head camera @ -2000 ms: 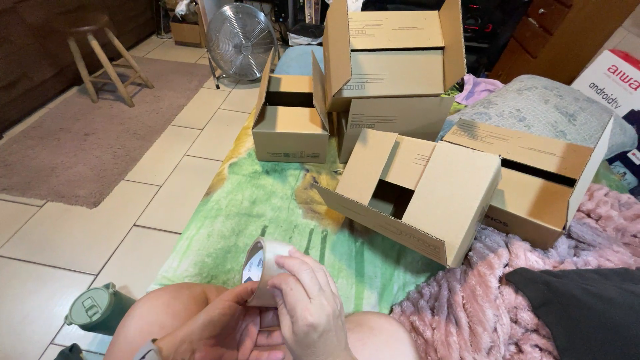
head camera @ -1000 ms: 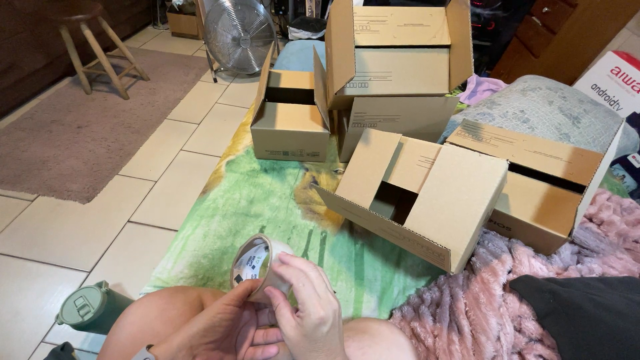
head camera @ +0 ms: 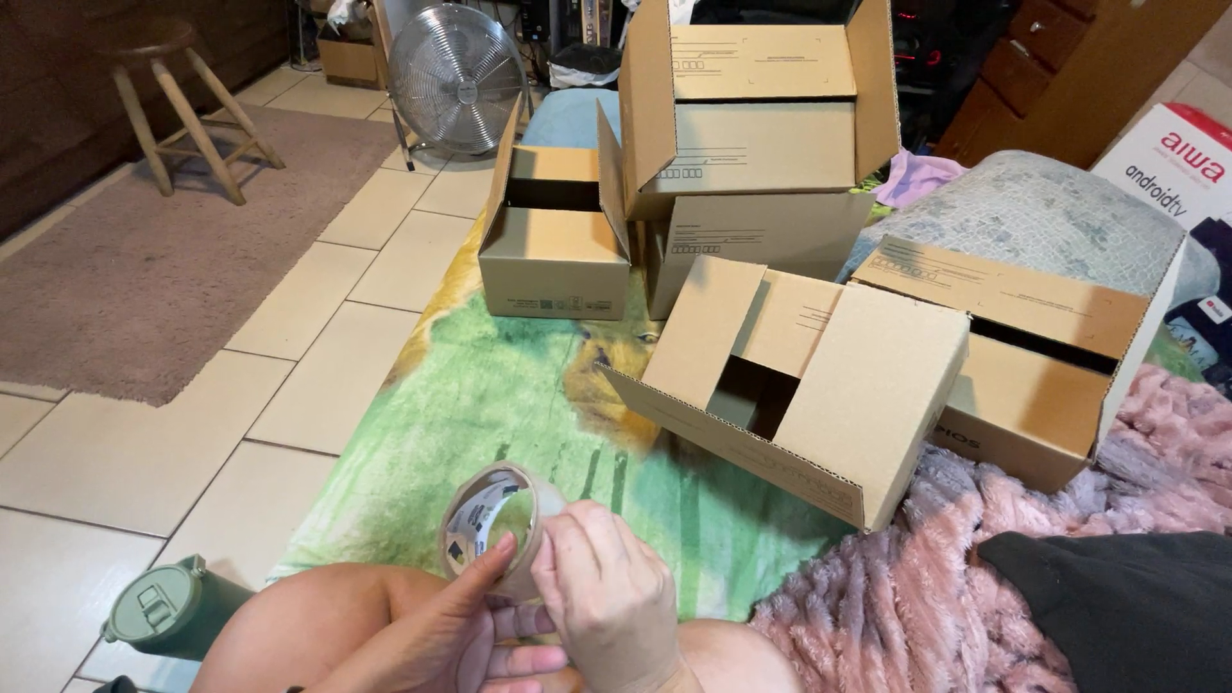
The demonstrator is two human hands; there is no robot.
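A roll of clear packing tape [head camera: 500, 520] is in my left hand [head camera: 452, 616], whose thumb presses on its rim and whose fingers lie beneath. My right hand [head camera: 611, 587] has its fingertips on the roll's right side; whether they grip a tape end is hidden. Beyond the hands, on the green blanket [head camera: 462, 414], a cardboard box [head camera: 866, 385] with partly raised flaps sits nearest. More cardboard boxes with open flaps stand behind it: a small one [head camera: 553, 279] at the left, a large one [head camera: 760, 144] stacked on another [head camera: 770, 231], and one [head camera: 1039, 385] at the right.
Pink fluffy blanket [head camera: 895, 577] and dark cloth [head camera: 1116, 606] lie at the right. A green lidded tumbler [head camera: 173, 606] stands at the lower left on the tiled floor. Farther off are a wooden stool [head camera: 183, 106], a metal fan [head camera: 457, 82], a patterned pillow [head camera: 1020, 202] and a printed TV carton [head camera: 1174, 164].
The tape roll has turned in my hands, so its inner ring shows more than it did two seconds ago. The boxes have stayed where they were.
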